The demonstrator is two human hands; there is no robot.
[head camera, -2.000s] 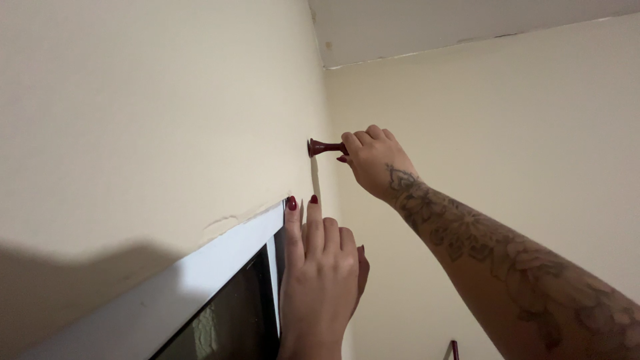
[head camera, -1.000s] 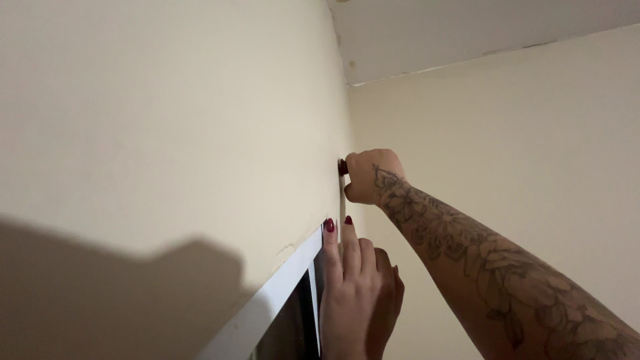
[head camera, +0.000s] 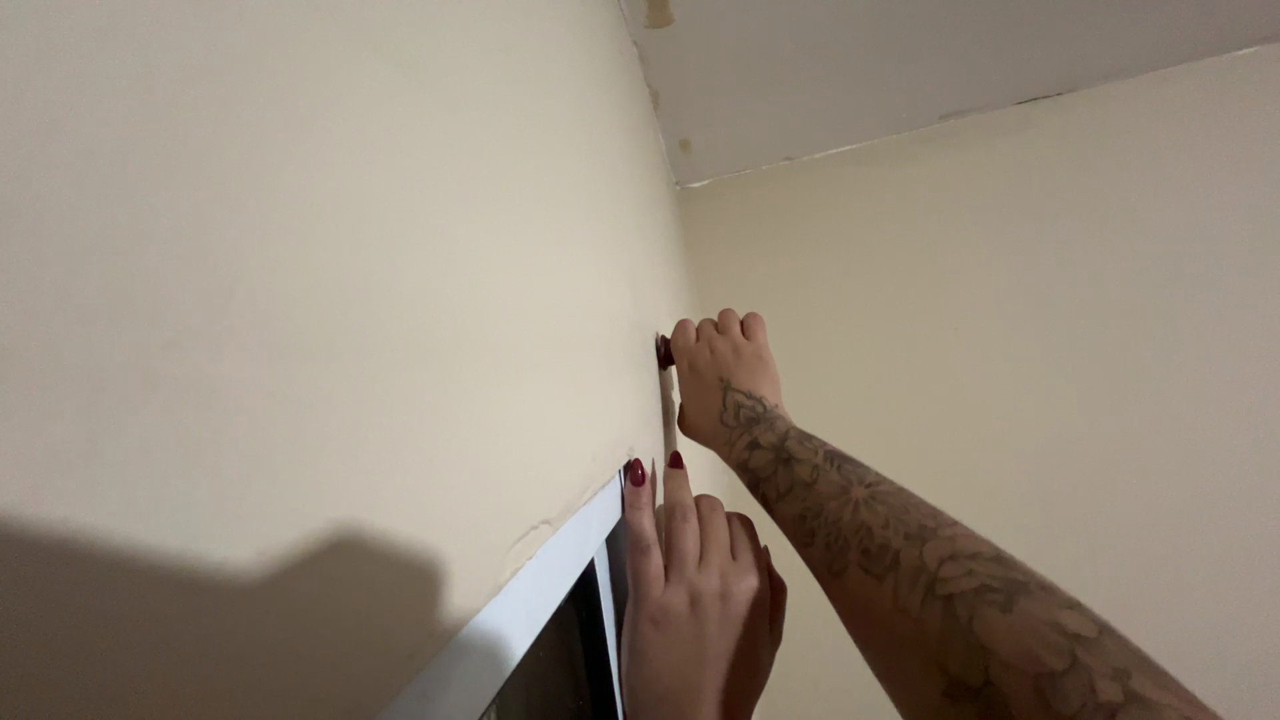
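A dark red flared piece point(head camera: 665, 352), with its wide end against the left wall, is held in my right hand point(head camera: 728, 375). My fist hides most of its stem. Below it, my left hand point(head camera: 700, 590) rests with its fingers pointing up beside the upper corner of the white frame point(head camera: 540, 590). Its index and middle fingers are apart, the index fingertip at the frame's corner. Between the two hands, a narrow darker strip runs down the wall; I cannot tell whether it is an object or a shadow.
Cream walls point(head camera: 950, 320) meet in a corner behind my hands, under a ceiling point(head camera: 900, 70) with stained, chipped edges. Dark glass or a dark panel point(head camera: 550, 660) sits inside the white frame. A shadow lies on the left wall, where the paint above the frame is cracked.
My right hand has moved in toward the wall and now covers most of the dark red piece, whose stem showed two seconds ago. My left hand remains at the frame's corner.
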